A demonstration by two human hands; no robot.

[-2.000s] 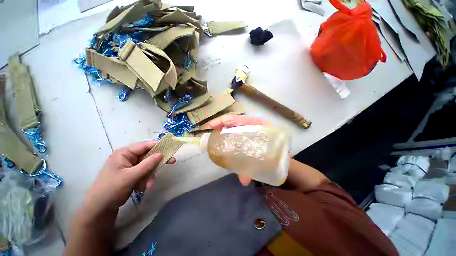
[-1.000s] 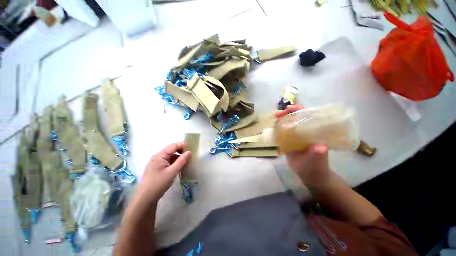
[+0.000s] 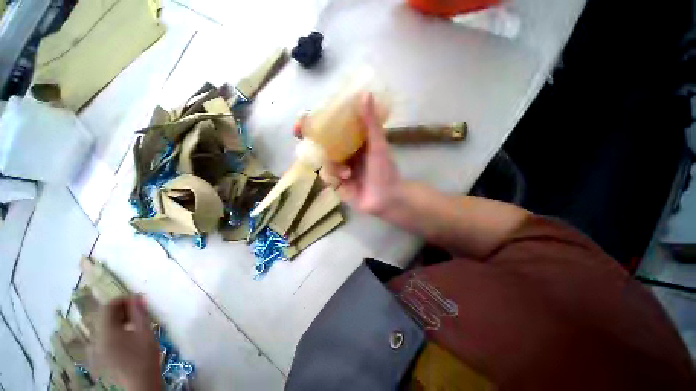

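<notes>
My right hand (image 3: 374,164) is closed around the glue bottle (image 3: 343,126), tilted with its long nozzle pointing down and left over the edge of the pile. My left hand (image 3: 126,344) is blurred at the lower left, over the rows of khaki webbing tabs (image 3: 69,336). A tab (image 3: 103,281) shows just above its fingers; whether they grip it is unclear. The loose pile of webbing tabs (image 3: 202,145) with blue-wrapped hardware (image 3: 269,252) lies in the middle, left of the bottle.
A hammer handle (image 3: 427,133) sticks out right of my right hand; its head is hidden. A black wad (image 3: 307,49) lies above the pile. A red bag (image 3: 450,6) is cut off at the top. A yellow-khaki fabric panel (image 3: 99,50) lies at the upper left.
My left hand has moved left, from beside the pile with a tab in its fingers to the rows. My right hand still holds the bottle. The view has shifted and turned.
</notes>
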